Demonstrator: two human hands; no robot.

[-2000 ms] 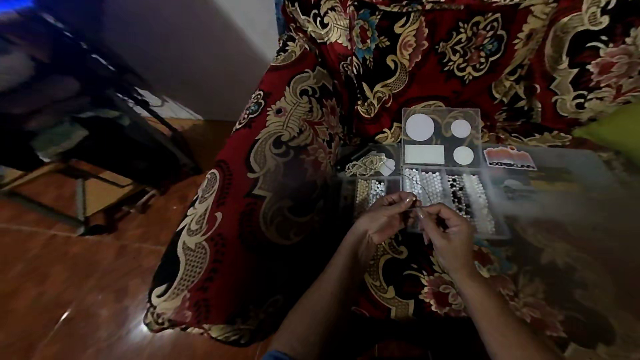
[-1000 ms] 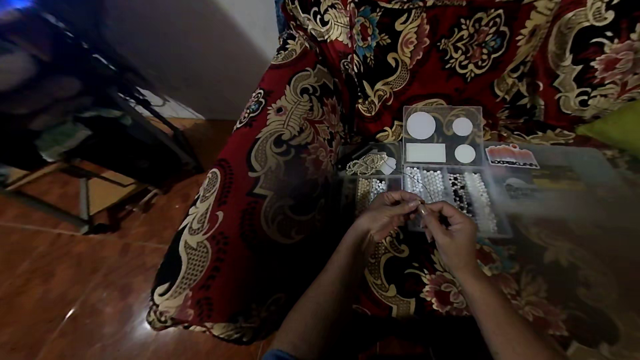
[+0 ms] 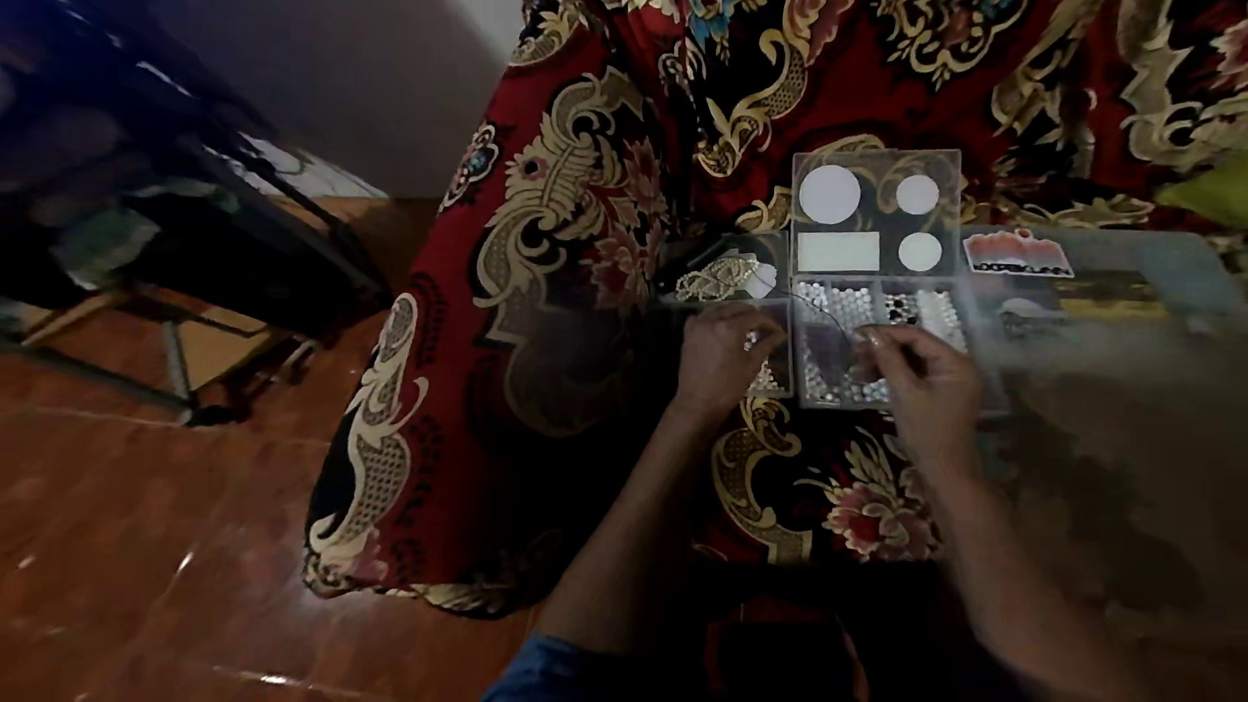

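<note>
My left hand (image 3: pixel 726 356) is over the left clear plastic bead box (image 3: pixel 788 336), its curled fingers at a few pale beads (image 3: pixel 751 340); its exact grip is unclear. A thin dark cord (image 3: pixel 824 310) curves from the left box's upper part to my right hand (image 3: pixel 916 375), whose thumb and fingertip pinch it. Below my right hand lies a divided clear bead case (image 3: pixel 809 402) with white and dark beads, its lid (image 3: pixel 877 158) opened back and bearing white round and rectangular labels. Strung pale beads (image 3: pixel 720 280) lie in the left box's upper part.
A red, black and gold patterned cover (image 3: pixel 585 244) drapes the sofa. Right of the case, a tag with writing (image 3: pixel 1017 253) lies on a clear plastic sheet (image 3: pixel 1150 341). A green cushion (image 3: pixel 1214 200) is at the right edge. A metal-legged stand (image 3: pixel 180 370) stands on the tiled floor at left.
My hands were close together over the bead case; now they are apart, the left over the left box, the right over the case. The cord between them now shows.
</note>
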